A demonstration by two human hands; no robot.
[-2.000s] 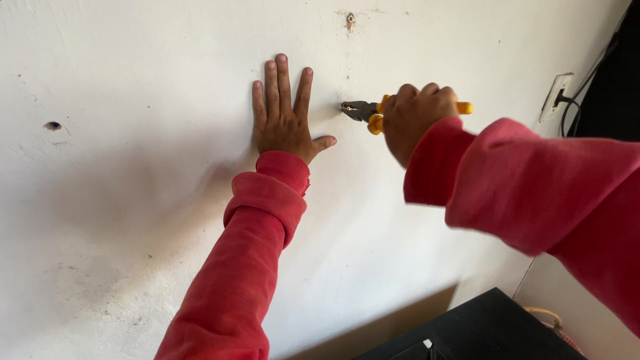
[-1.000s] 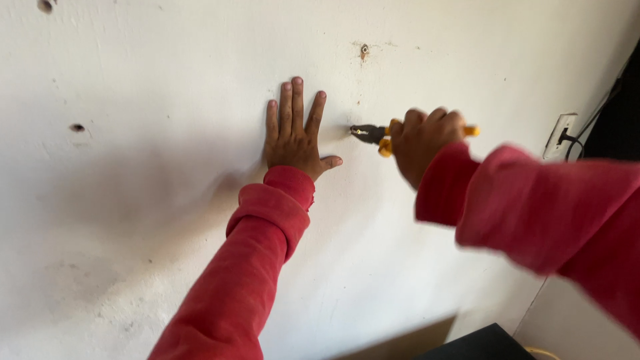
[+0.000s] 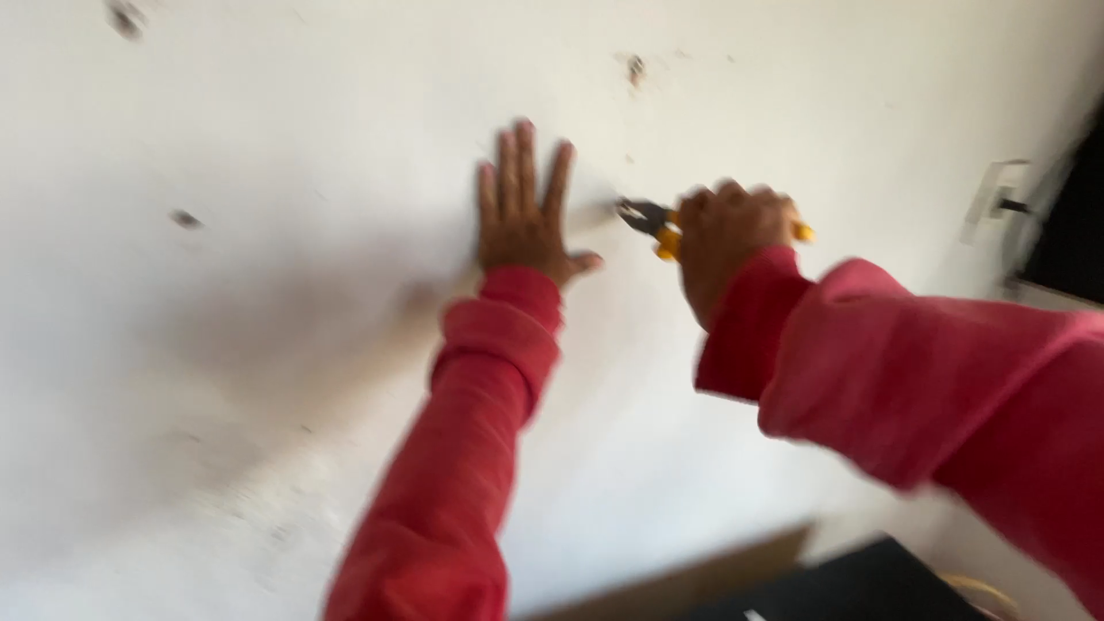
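Note:
Combination pliers (image 3: 647, 220) with dark jaws and yellow handles are gripped in my right hand (image 3: 733, 241), their jaws pointing left at the white wall (image 3: 345, 112). The jaw tips look slightly parted; whether they touch the wall or hold anything is too blurred to tell. My left hand (image 3: 523, 211) lies flat on the wall to the left of the pliers, fingers spread upward and thumb pointing toward the right, holding nothing. Above the pliers is a damaged hole (image 3: 636, 69) in the wall. Red sleeves cover both arms.
Another hole (image 3: 185, 219) and a dark damaged spot (image 3: 125, 19) mark the wall at the left. A wall outlet (image 3: 996, 200) with a plugged-in black cord is at the right, beside a black panel (image 3: 1074, 224). A black flat surface (image 3: 845, 586) stands low at the bottom right.
The view has shifted somewhat, with the wall blurrier now. My left hand stays flat on the wall and my right hand still grips the pliers.

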